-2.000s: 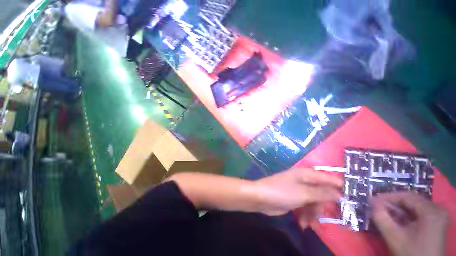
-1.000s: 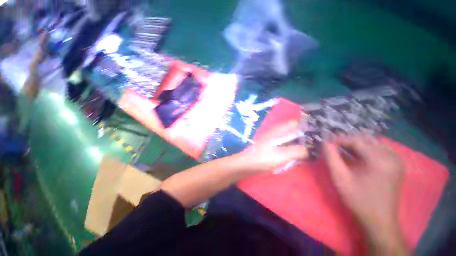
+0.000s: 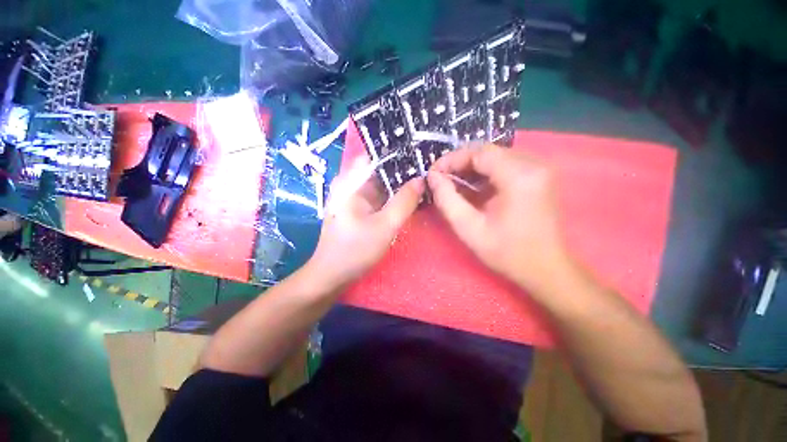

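A dark circuit board panel (image 3: pixel 440 105) with repeated whitish parts is held tilted above the pink-red foam mat (image 3: pixel 595 216). My left hand (image 3: pixel 362 216) grips the panel's lower left edge between thumb and fingers. My right hand (image 3: pixel 500 203) is at the panel's lower edge, thumb and forefinger pinched together near my left thumb, with a thin white strip (image 3: pixel 469 183) showing at its fingers. Another white strip (image 3: pixel 434 136) lies across the panel. The fingertips hide the small spot where they meet the panel.
Loose white strips (image 3: pixel 304 160) lie left of the mat. A black moulded part (image 3: pixel 164 177) is on the left mat, with more panels (image 3: pixel 86 155) beyond. Small black parts (image 3: pixel 324 95) lie near a clear bag (image 3: pixel 250 26). A cardboard box (image 3: pixel 142 371) stands below the bench edge.
The view has swung right and sharpened. The panel, earlier flat on the mat, is now lifted and tilted. Both hands have come together at its lower edge.
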